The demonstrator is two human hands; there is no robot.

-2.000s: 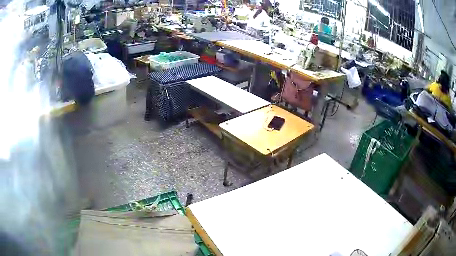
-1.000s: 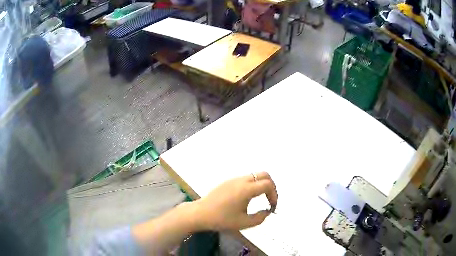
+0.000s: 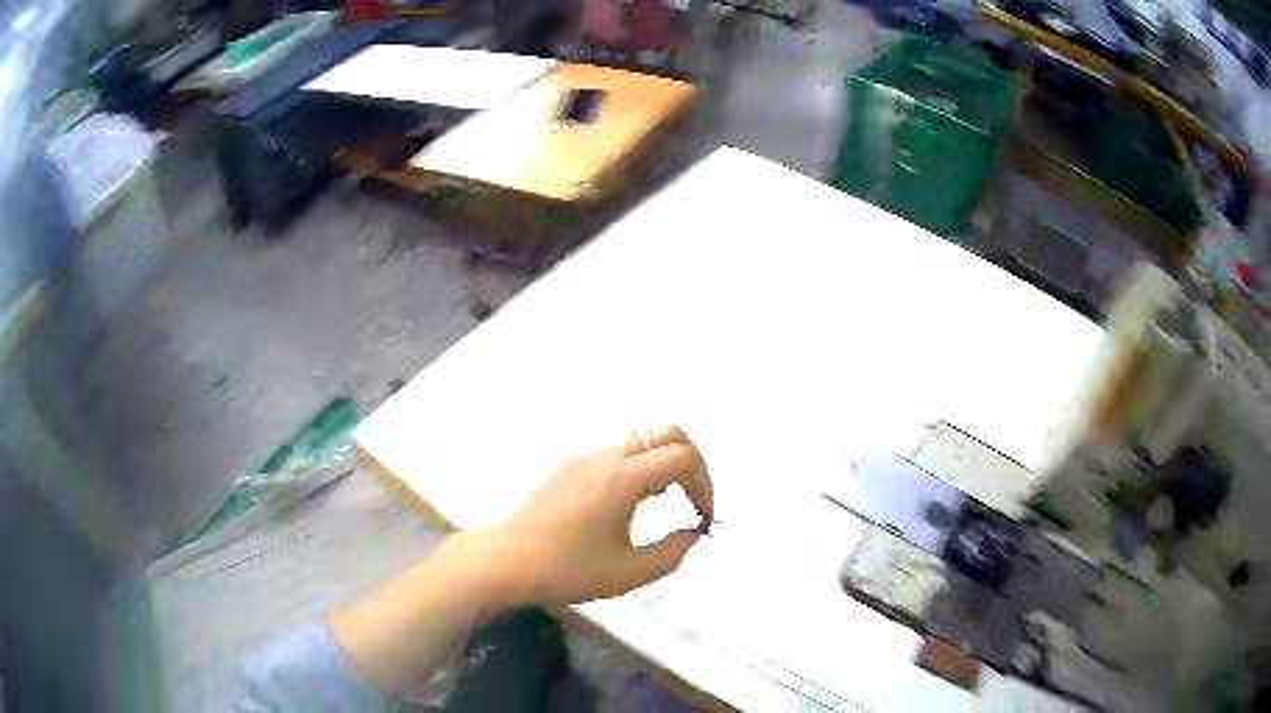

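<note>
My left hand (image 3: 599,522), bare with a ring, is over the white tabletop (image 3: 753,320). Thumb and forefinger pinch a small dark object (image 3: 705,527), too small to identify. The cream sewing machine (image 3: 1101,474) stands at the right, blurred. Its flat shiny slide plate (image 3: 899,497) sticks out left over the bed, beside dark metal parts under the head. My right hand is not seen. A small reddish-brown patch (image 3: 948,662) shows at the bed's lower edge; I cannot tell what it is.
A green crate with taupe cloth (image 3: 265,557) stands left of the table. Another green crate (image 3: 927,132) stands beyond the table's far edge. A wooden-topped table (image 3: 558,139) with a dark flat object is farther back.
The view has tilted down onto the white table and machine. My left hand has come into view and keeps its pinch; it now appears slightly farther left and higher in the picture.
</note>
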